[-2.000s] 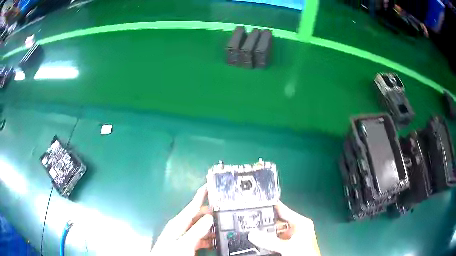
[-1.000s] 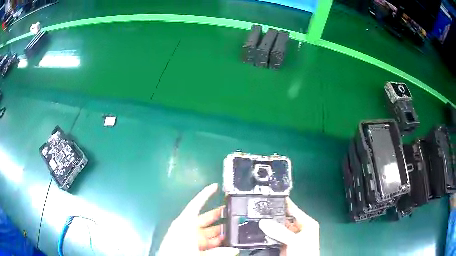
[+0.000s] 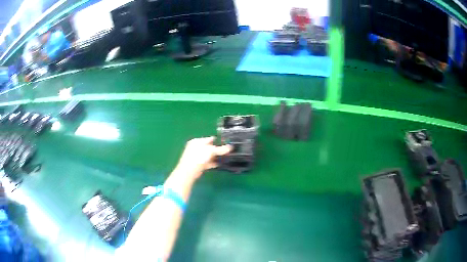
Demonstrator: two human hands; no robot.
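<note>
My left hand [image 3: 199,157] reaches forward from the lower left, a light blue band on its wrist. It holds an opened trail camera unit [image 3: 238,142] by its left side, at the middle of the green bench, left of several black blocks [image 3: 293,121]. The unit has a pale-edged face plate on top and a dark body below. The picture is blurred; whether the unit touches the mat cannot be told. My right hand is not in view.
Empty black housings [image 3: 390,210] are stacked at the right, with another opened unit [image 3: 422,148] behind. A circuit-board assembly [image 3: 104,216] lies at lower left. Dark parts [image 3: 25,118] lie at far left. A blue mat [image 3: 256,57] and monitors stand beyond the green line.
The opened unit has moved forward from near my body, now in my left hand only. My right hand has left the picture. The view has tilted up, showing the blue mat and monitors.
</note>
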